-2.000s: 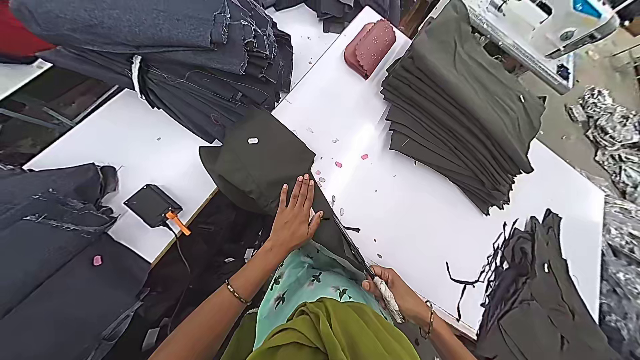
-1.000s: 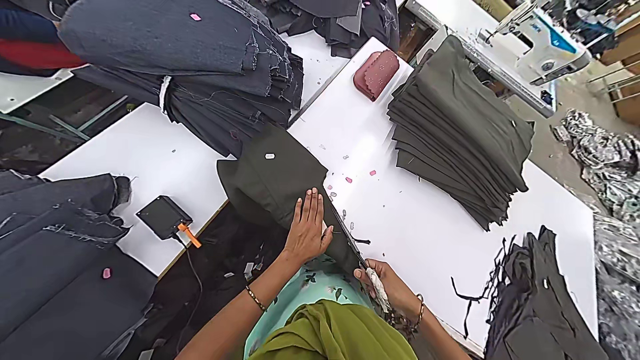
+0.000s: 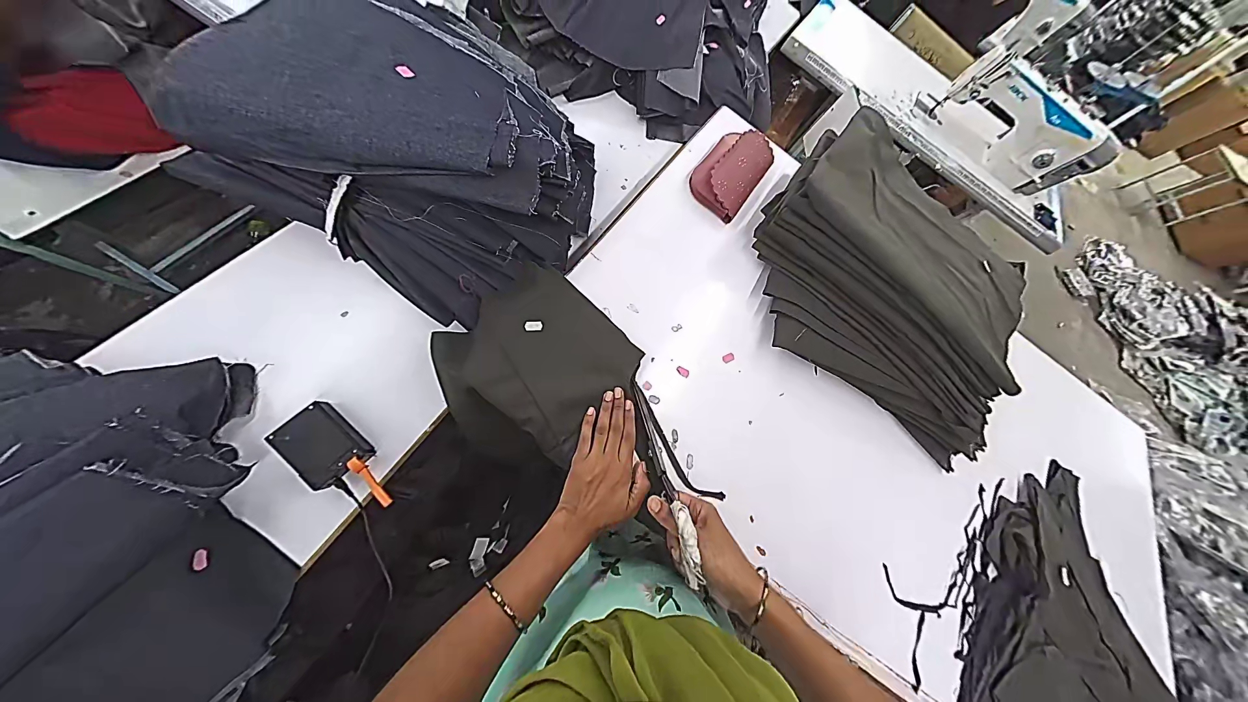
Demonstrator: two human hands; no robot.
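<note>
A dark olive fabric piece [image 3: 551, 356] with a small white sticker lies over the near edge of the white table. My left hand [image 3: 604, 468] rests flat on it, fingers together and pointing away from me. In my right hand [image 3: 717, 551] are scissors whose handle is wrapped in white cloth [image 3: 687, 546]; the dark blades lie along the fabric's right edge. A narrow dark strip [image 3: 682, 463] curls beside the blades onto the table. Whether the blades are parted is hard to tell.
A stack of dark olive pieces [image 3: 877, 283] and a maroon case [image 3: 731, 175] lie beyond. More dark pieces [image 3: 1043, 595] are at right, denim bundles [image 3: 361, 97] at left. A black box [image 3: 320, 444] with an orange part sits left; a sewing machine [image 3: 1033, 127] stands at upper right.
Across the frames, my right hand and the scissors have moved forward along the fabric's edge, toward my left hand. The left hand stays on the fabric.
</note>
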